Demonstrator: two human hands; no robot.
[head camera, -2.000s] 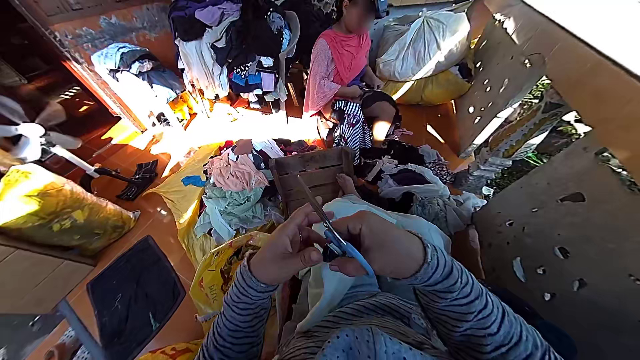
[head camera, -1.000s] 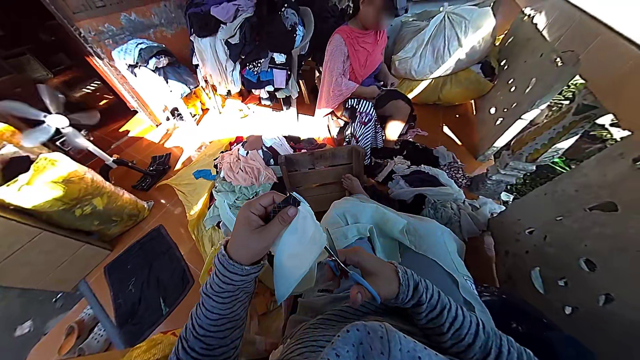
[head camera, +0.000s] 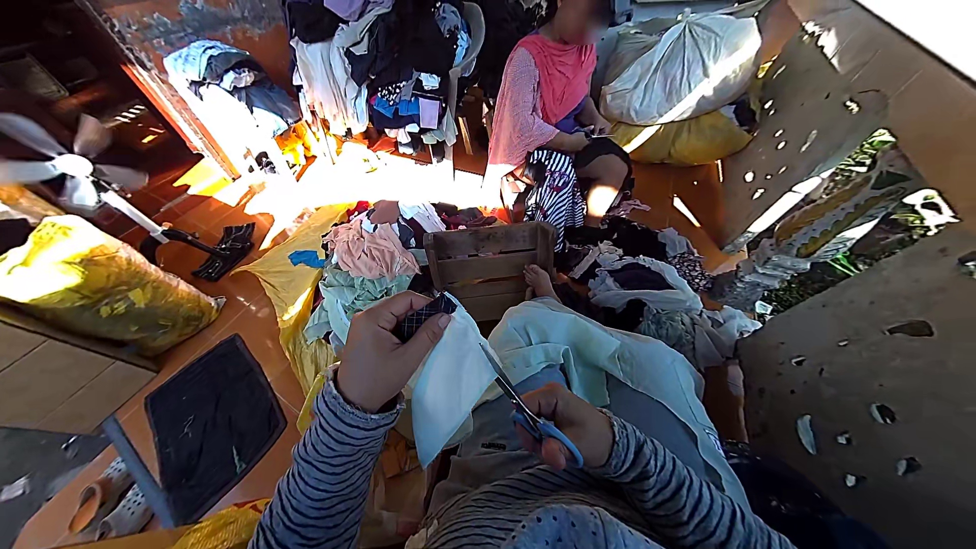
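Observation:
My left hand (head camera: 393, 347) pinches a dark checked piece of cloth (head camera: 427, 314) together with a white piece of cloth (head camera: 451, 381), which hangs down from my fingers. My right hand (head camera: 568, 427) holds scissors with blue handles (head camera: 545, 433), their blades pointing up and left at the right edge of the white cloth. Whether the blades are cutting into it cannot be told. A pale cloth (head camera: 648, 358) lies over my lap and leg, right of the scissors.
Ahead stands a wooden crate (head camera: 488, 263) with a bare foot against it. Heaps of clothes (head camera: 374, 252) flank it. A person in a pink top (head camera: 534, 99) sits beyond. At left are a fan (head camera: 74, 165), a yellow sack (head camera: 107, 282) and a dark mat (head camera: 216, 427).
Two seconds ago my hands were close together around the scissors; now they are apart, with the white cloth hanging from my left hand. Since one second ago the scissors point more steeply upward.

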